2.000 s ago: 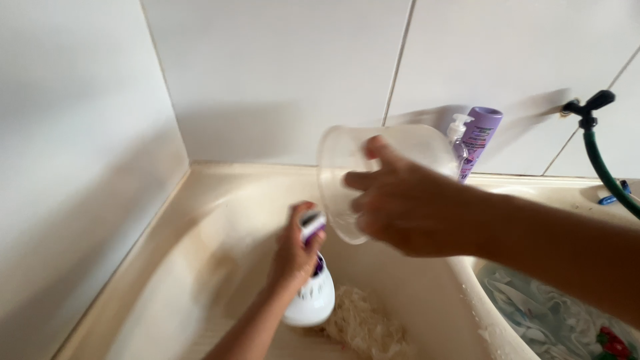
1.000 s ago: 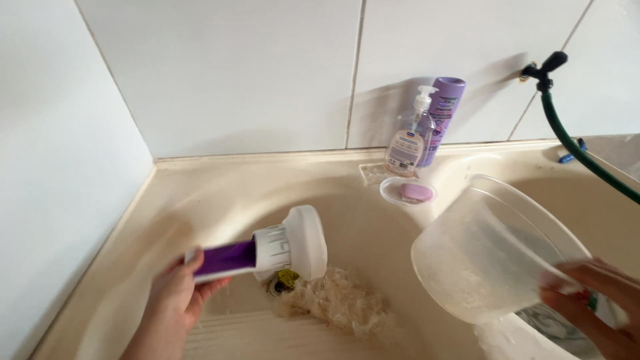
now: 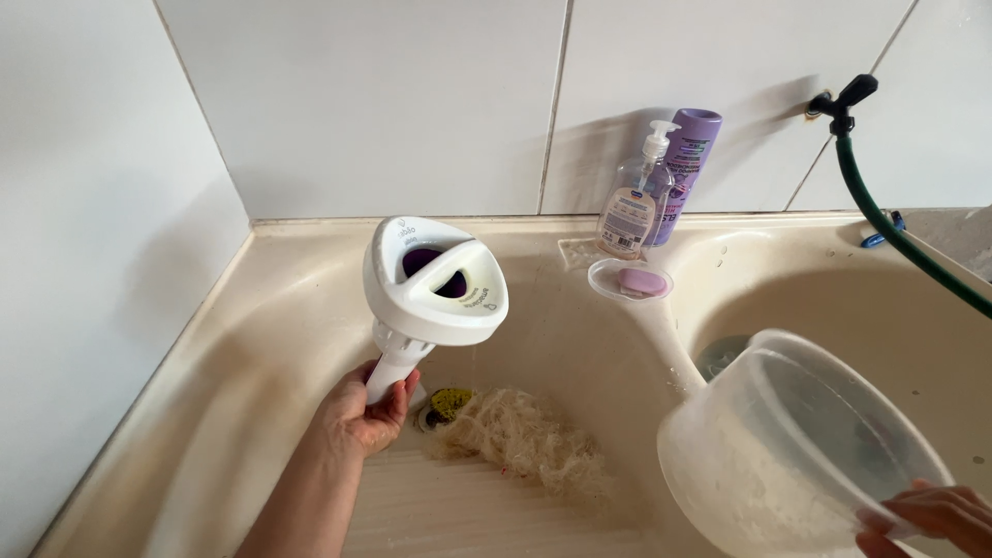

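Observation:
My left hand (image 3: 380, 415) grips the stem of a white and purple plastic dispenser (image 3: 438, 287), likely a washing machine's, over the left basin. Its wide white head points up and shows two openings with purple inside. At the lower right, my right hand (image 3: 926, 515) holds the rim of a translucent plastic tub (image 3: 721, 457), tilted over the divide between the basins. Below the dispenser, a heap of pale stringy fibres (image 3: 527, 438) lies beside a yellow and dark scouring sponge (image 3: 449, 404) on the ribbed floor of the left basin.
On the ledge behind stand a clear pump bottle (image 3: 632, 205) and a purple shampoo bottle (image 3: 690, 170). A pink soap bar (image 3: 645, 281) rests in a clear dish (image 3: 601, 279). A black tap (image 3: 843, 101) with a green hose (image 3: 891, 232) hangs over the right basin (image 3: 821, 310), which holds water.
The dispenser, head down two seconds ago and sideways one second ago, is now turned head up in my left hand. The tub has moved from above the left basin to the right.

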